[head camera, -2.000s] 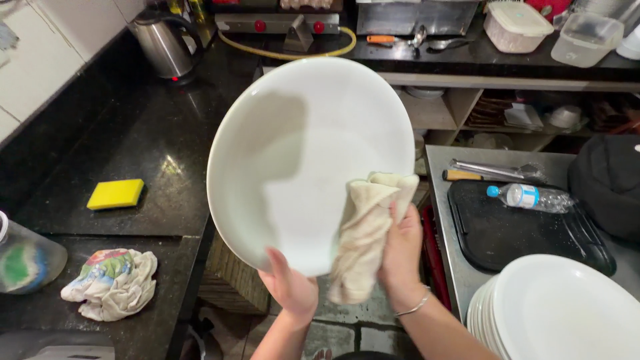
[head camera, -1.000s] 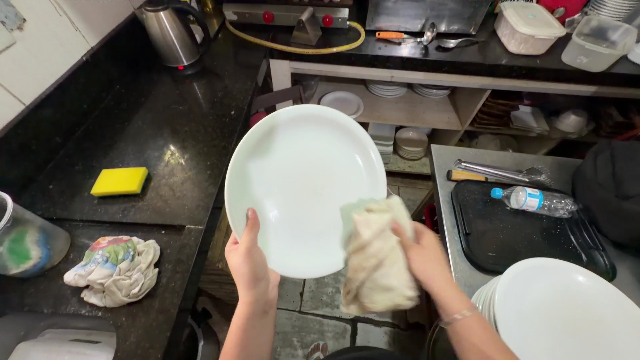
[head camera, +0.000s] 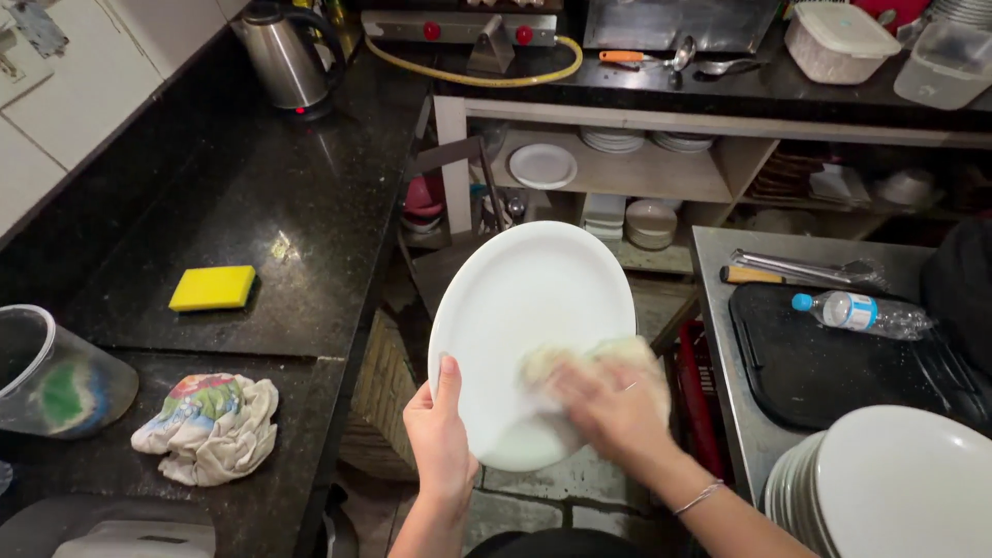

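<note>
My left hand grips the lower left rim of a white oval plate, its thumb on the front face. The plate is held tilted over the gap between the counters. Blurred by motion, my right hand presses a bunched cream cloth against the plate's lower right face; a thin bracelet circles that wrist. At the lower right stands a stack of white plates. A crumpled printed cloth lies on the left counter, below a yellow sponge.
The black left counter carries a steel kettle and a plastic tub. On the right metal table are a black tray, a plastic bottle and tongs. Shelves with dishes stand ahead.
The plate has moved lower in view and turned to a narrower angle. My right hand has moved the cloth from the plate's right edge onto its face. My left hand still holds the rim.
</note>
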